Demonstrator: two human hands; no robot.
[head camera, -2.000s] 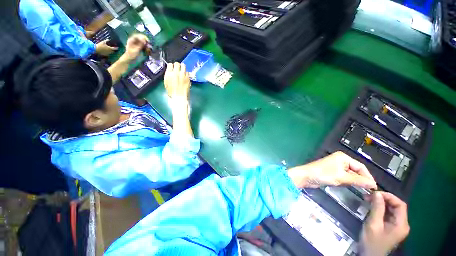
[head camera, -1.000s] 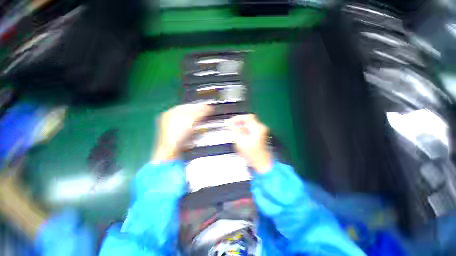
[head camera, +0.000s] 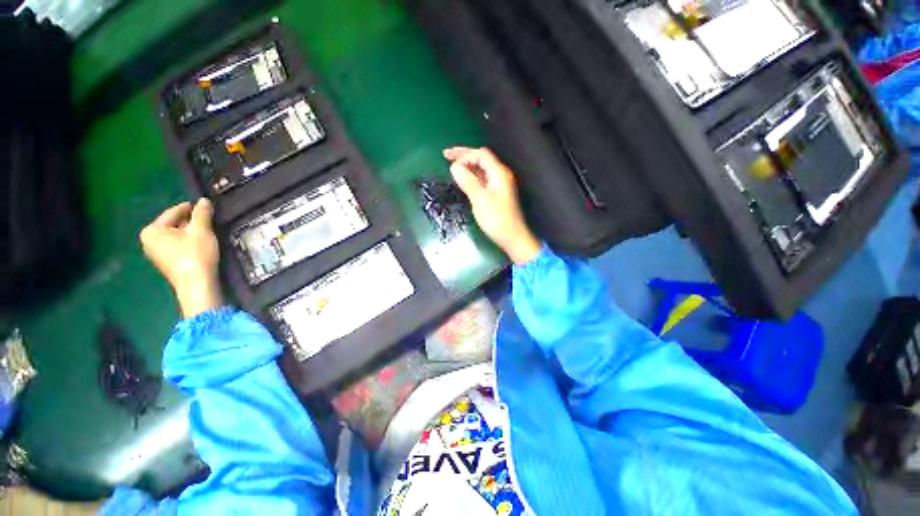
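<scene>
A black foam tray (head camera: 338, 166) lies on the green bench with several phone frames in a row. Two upper frames (head camera: 258, 143) are dark inside with an orange tab; two lower frames (head camera: 343, 300) are silver-white. My left hand (head camera: 185, 245) is at the tray's left edge, fingers bent, thumb and forefinger close together; whether it holds a small part cannot be told. My right hand (head camera: 488, 196) is right of the tray, over the edge of a pile of small black parts (head camera: 445, 209), thumb and forefinger close together; nothing clear shows between them.
Stacked foam trays (head camera: 696, 151) stand at the right, phone frames in the top one. Another pile of small black parts (head camera: 126, 368) lies on the bench at the left. A dark stack (head camera: 35, 161) stands at the far left. A blue bin-like object (head camera: 772, 358) is at the lower right.
The view has swung to the right. My hands were close together over the tray's frames; now they are apart, one on each side of the tray.
</scene>
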